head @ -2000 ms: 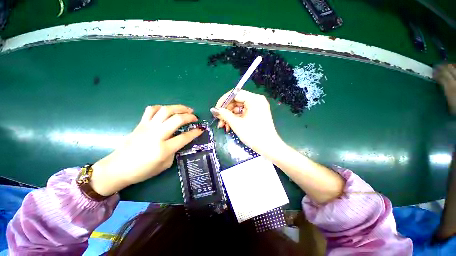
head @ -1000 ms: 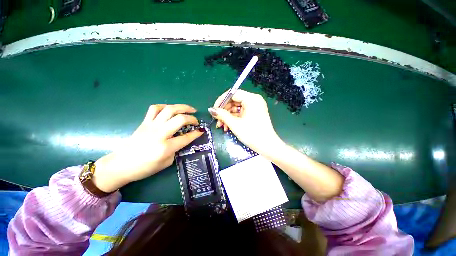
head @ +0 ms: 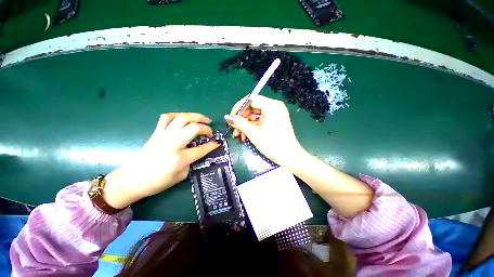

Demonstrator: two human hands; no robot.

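An open phone assembly lies on the green bench in front of me, its black battery with white print facing up. My left hand rests on its far end, fingertips on the board area. My right hand holds slim silver-white tweezers like a pen, their tip at the phone's far right corner. Fingers partly hide the board end, and no piece can be made out at the tip. A white sheet lies right of the phone, over a dotted sticker sheet.
A heap of black scraps lies beyond my right hand, touching white scraps. A worn white rail separates the bench from a green belt carrying open phones. A person's arm shows at the right edge.
The phones on the belt have moved left. The hand at the right edge near the rail is gone. My hands, the tweezers and the phone have hardly moved.
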